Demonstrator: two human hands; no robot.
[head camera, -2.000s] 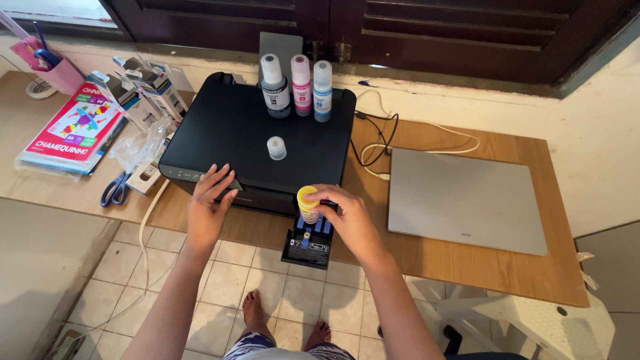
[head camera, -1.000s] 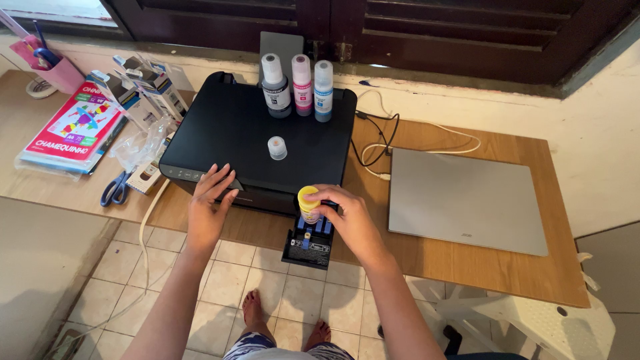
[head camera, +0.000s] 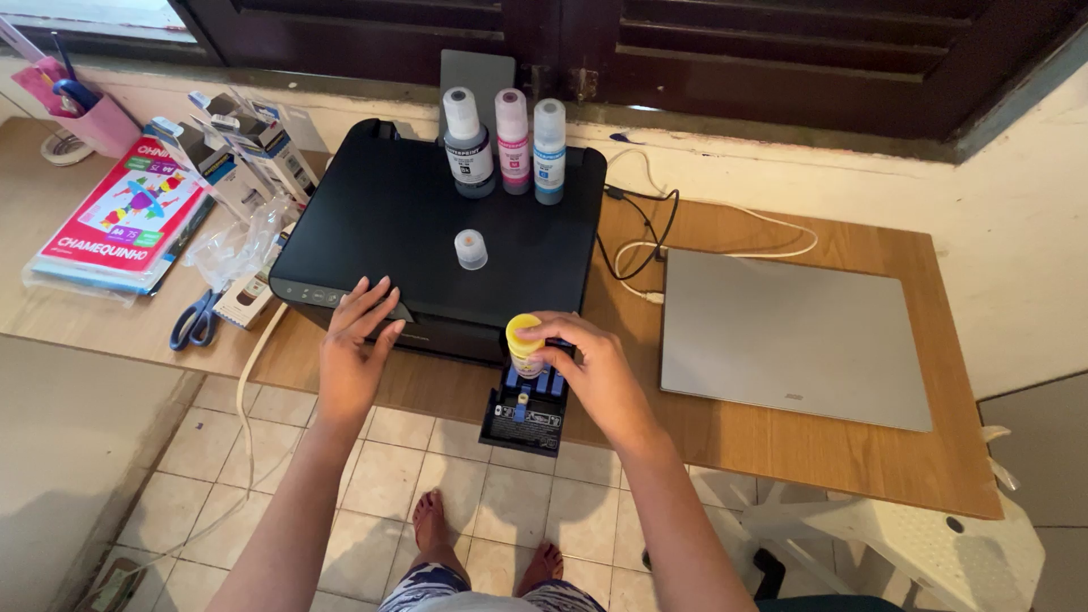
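Observation:
My right hand (head camera: 595, 374) grips a yellow ink bottle (head camera: 525, 344), held upside down over the ink tank bay at the front right corner of a black printer (head camera: 416, 225). The bay's lid (head camera: 523, 425) is folded down, with blue caps (head camera: 548, 382) behind it. The bottle's lower end is hidden. My left hand (head camera: 361, 348) rests with spread fingers on the printer's front edge, beside the control panel. A loose translucent cap (head camera: 471, 250) stands on the printer top. Black (head camera: 469, 157), magenta (head camera: 513, 153) and cyan (head camera: 549, 161) ink bottles stand upright at its back.
A closed silver laptop (head camera: 790, 340) lies at the right, with cables (head camera: 671, 229) behind it. To the left are blue-handled scissors (head camera: 195, 321), open ink boxes (head camera: 255, 153), a plastic bag (head camera: 246, 242), a paper pack (head camera: 127, 208) and a pink pen holder (head camera: 102, 123).

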